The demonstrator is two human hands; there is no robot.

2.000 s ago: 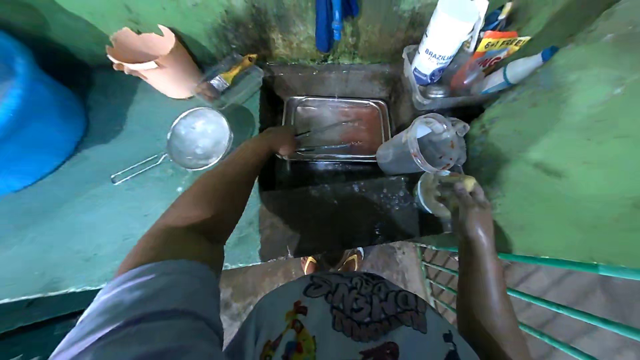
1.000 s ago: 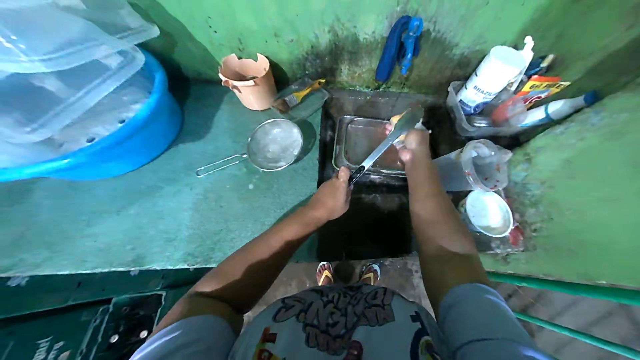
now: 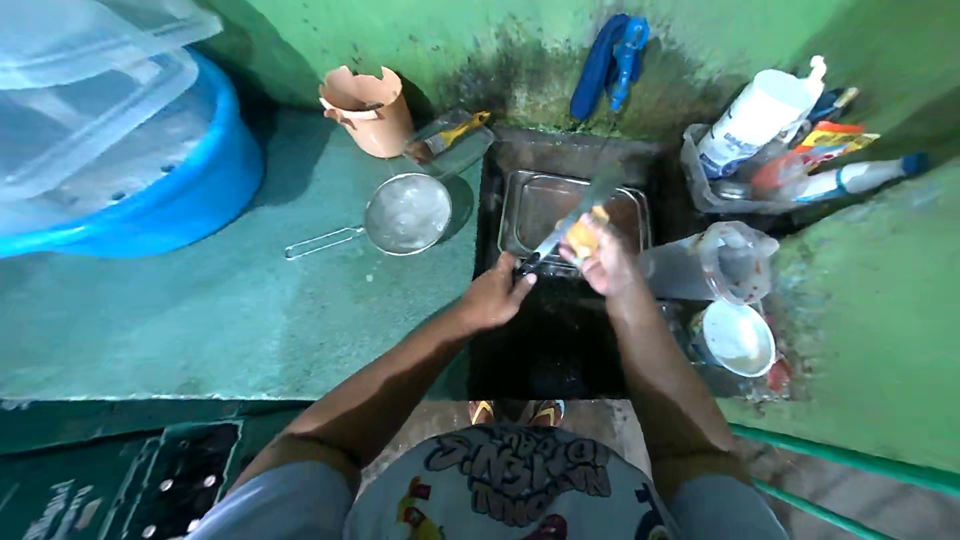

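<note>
My left hand (image 3: 496, 295) is closed round the black handle of a knife (image 3: 577, 214), whose long blade points up and to the right over the sink (image 3: 555, 345). My right hand (image 3: 604, 262) holds a yellow sponge (image 3: 583, 236) against or close beside the blade; the exact contact cannot be told. Beneath both hands a clear rectangular dish (image 3: 525, 202) lies in the back part of the sink. To the right of my right hand are a clear plastic jug (image 3: 679, 266) on its side and a white-rimmed tub (image 3: 739, 339).
On the green counter (image 3: 225, 322) are a wire strainer (image 3: 409, 214), a broken-rimmed peach pot (image 3: 375, 120), a clear container with a yellow-handled brush (image 3: 459, 131), and a blue basin (image 3: 217, 180) with clear plastic containers. A caddy of bottles (image 3: 701, 184) stands back right. Blue cloths (image 3: 600, 64) hang on the wall.
Two seconds ago my left hand was in the dish and my right hand was at the tub; both now meet over the dish with the knife and sponge. The view has shifted left.
</note>
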